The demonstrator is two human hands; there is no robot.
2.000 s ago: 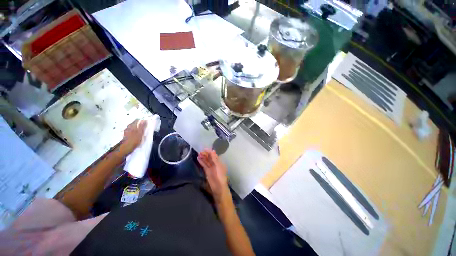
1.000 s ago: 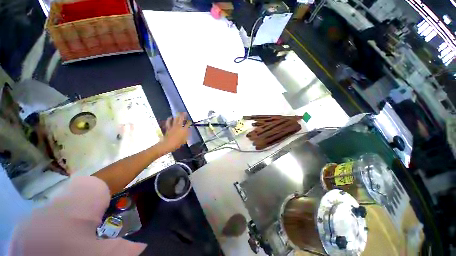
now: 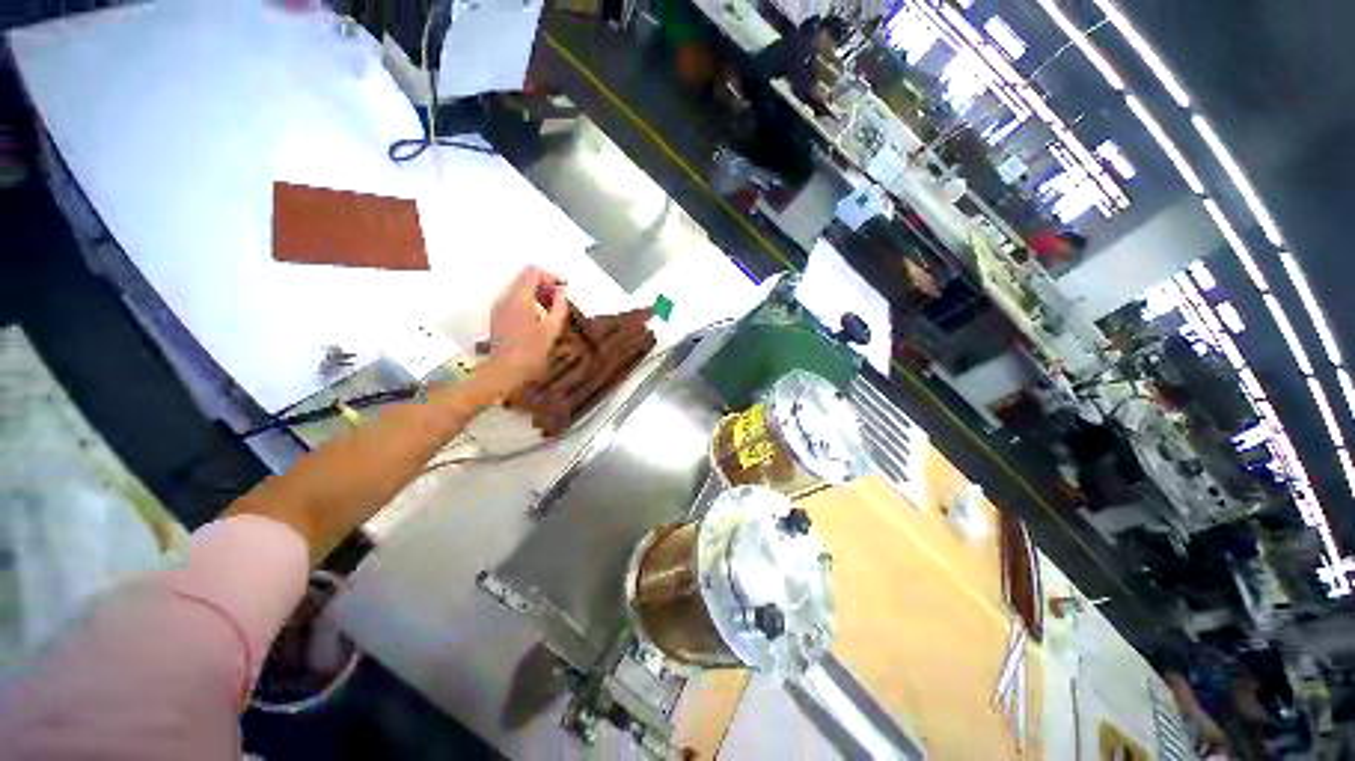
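My left hand [image 3: 528, 330] reaches out over the bundle of brown leather strips [image 3: 602, 372] behind the machine. Its fingers are curled at the bundle's upper left end; the frame is too blurred to tell whether they grip a strip. The roller machine's steel bed [image 3: 632, 461] lies just right of the bundle, with a green housing [image 3: 773, 354] behind it. Two glue tanks with metal lids, a near one [image 3: 676, 595] and a far one [image 3: 751, 446], stand on the machine. My right hand is out of view.
A red-brown leather piece [image 3: 349, 228] lies on the white table [image 3: 179, 104]. Cables run below my left forearm. A round bucket [image 3: 320, 677] is below the table edge, partly hidden by my arm. The tan board [image 3: 892, 595] extends right of the tanks.
The view has swung right and up. My left hand, first holding a white cloth, then without it near the cables, is now at the brown strips. My right hand has left the view.
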